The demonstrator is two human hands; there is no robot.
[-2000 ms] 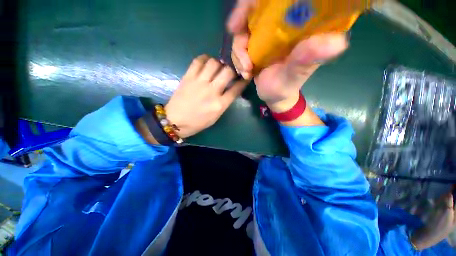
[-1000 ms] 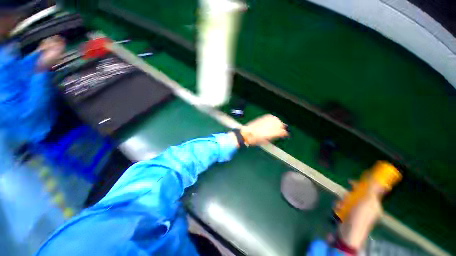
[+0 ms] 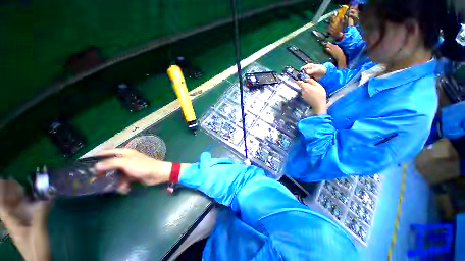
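A dark phone body (image 3: 76, 179) with a silvery end is held above the green bench at the left. My right hand (image 3: 135, 167), with a red wristband, grips its right end. My left hand (image 3: 25, 216) is blurred and cut off by the left edge; it is at the phone's silvery left end, its fingertips partly hidden. The yellow electric screwdriver (image 3: 181, 94) rests across the pale rail, its black nose toward the bench. The round screw tray (image 3: 146, 147) lies on the bench just beyond my right hand.
The green conveyor (image 3: 153, 102) beyond the rail carries several dark phones. Clear blister trays (image 3: 224, 120) lie to the right, and another stands lower right (image 3: 352, 201). A black cord (image 3: 237, 66) crosses vertically. A neighbouring worker in blue (image 3: 377, 122) handles a phone; other workers' hands show beyond.
The view has swung right. The screwdriver has left my right hand and lies on the rail. A phone body is now between my hands, and the neighbour on the right shows.
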